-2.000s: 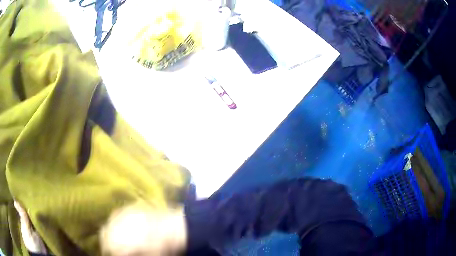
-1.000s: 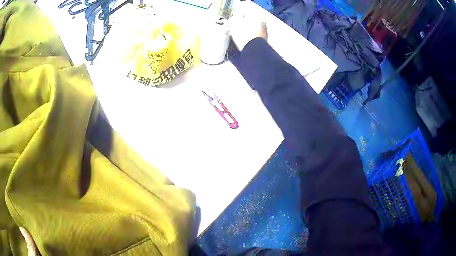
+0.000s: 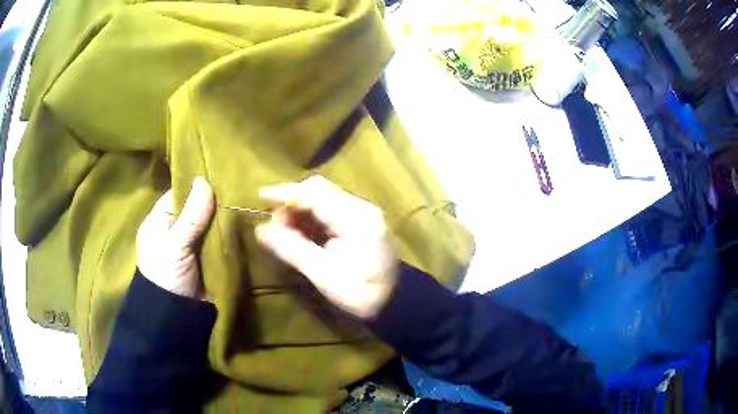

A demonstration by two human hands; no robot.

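Observation:
A mustard-olive coat (image 3: 275, 97) covers the left and middle of the table and hangs toward my lap. My left hand (image 3: 176, 234) grips a folded edge of the coat, thumb on top. My right hand (image 3: 336, 242) is to its right above the cloth, fingertips pinched together. A thin pale thread (image 3: 241, 209) runs taut from the edge at my left thumb to my right fingertips. A needle cannot be made out there. A flap pocket (image 3: 283, 315) shows below my right hand. Small round buttons (image 3: 57, 318) show at the lower left.
On the white table (image 3: 518, 242) at the right lie red thread snips (image 3: 537, 160) and a black smartphone (image 3: 586, 129). Behind are a yellow plastic bag (image 3: 485, 50), a white cup (image 3: 557, 74) and a clear tumbler (image 3: 591, 23). A blue crate (image 3: 663, 386) stands on the floor at lower right.
The view has swung left, so the snips and phone sit further right. My right hand has come back from the far side of the table to the coat, beside my left hand.

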